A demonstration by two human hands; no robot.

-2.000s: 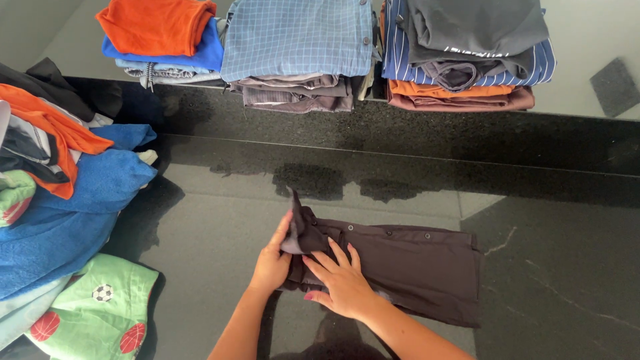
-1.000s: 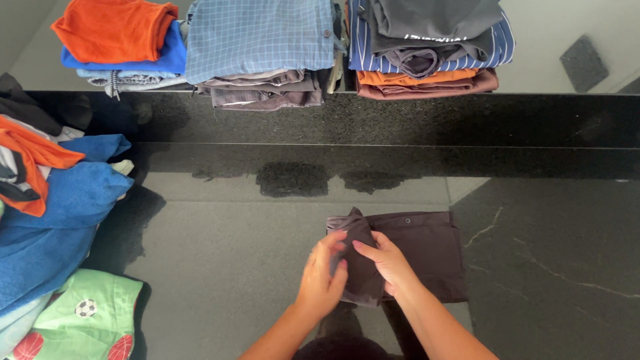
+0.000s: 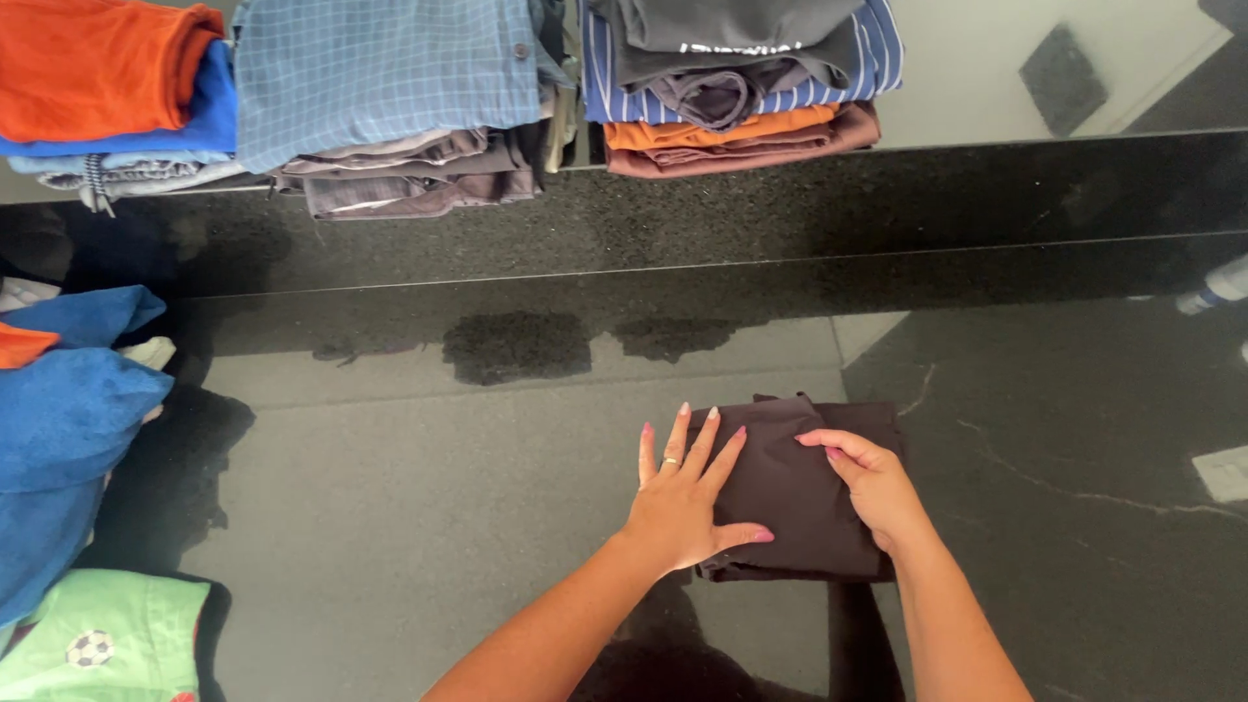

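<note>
A dark brown garment (image 3: 790, 497) lies folded into a compact, roughly square bundle on the glossy dark tiled surface. My left hand (image 3: 682, 507) rests on its left edge with the fingers spread, a ring on one finger. Over the right part of the bundle is my right hand (image 3: 871, 478), its thumb and index finger close together at the cloth; whether they pinch any of it cannot be told.
On the raised ledge stand folded piles: an orange garment (image 3: 97, 73), a blue checked shirt (image 3: 380, 73), a grey garment over a striped one (image 3: 741, 24). At left lie a blue cloth (image 3: 73, 419) and a green cloth with printed balls (image 3: 117, 634).
The brown garment, longer and flatter two seconds ago, is now doubled over into a smaller bundle. My left hand has gone from handling its folded end to lying spread on top.
</note>
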